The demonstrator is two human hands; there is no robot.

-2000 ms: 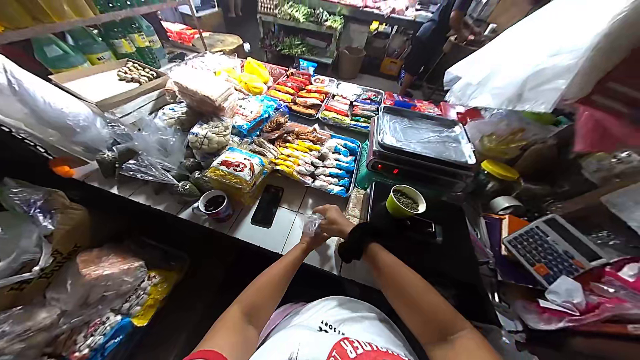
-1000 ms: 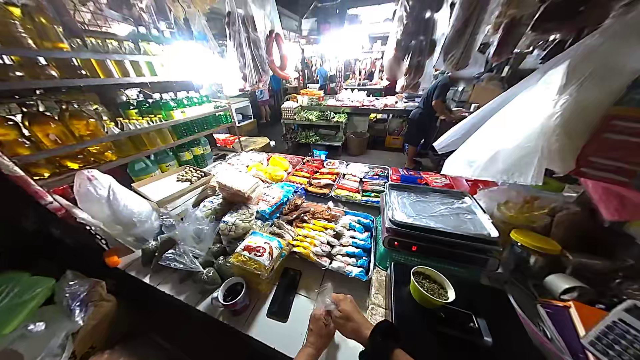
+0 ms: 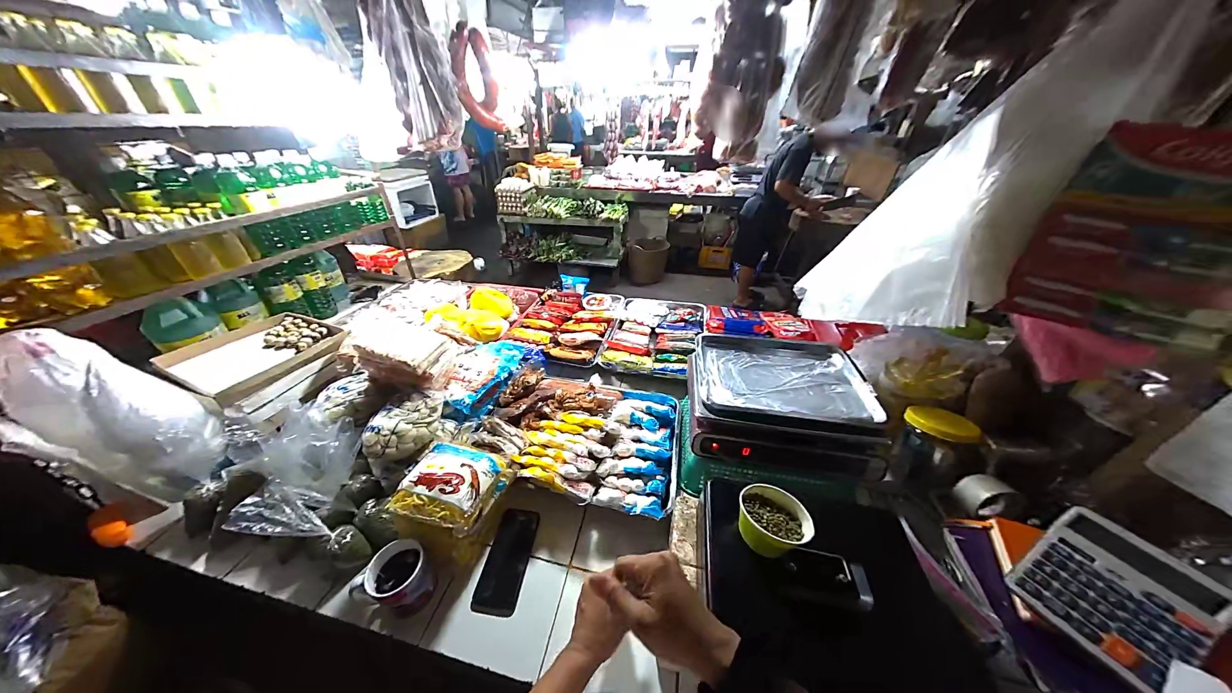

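My left hand (image 3: 599, 616) and my right hand (image 3: 674, 606) are pressed together over the white tiled counter, at the bottom middle. Whether anything is between their fingers is hidden. Left of them lie a black smartphone (image 3: 506, 563) and a mug of dark liquid (image 3: 397, 576). To the right, a green cup of small green beans (image 3: 770, 520) stands on a black surface beside a dark device (image 3: 824, 579). Beyond the hands is a tray of packaged goods (image 3: 635, 452). A digital scale with a metal tray (image 3: 784, 380) stands behind the cup.
A large calculator (image 3: 1121, 587) and a yellow-lidded jar (image 3: 934, 448) are at right. Bagged goods (image 3: 448, 486) and a shallow box of small eggs (image 3: 250, 358) cover the left. Bottles line shelves (image 3: 192, 260). White plastic (image 3: 924, 231) hangs at right. A person (image 3: 770, 207) stands beyond.
Two seconds ago clear plastic showed at my hands; now none is plainly visible there. The hands stay close together. The view has tilted up since the first frame.
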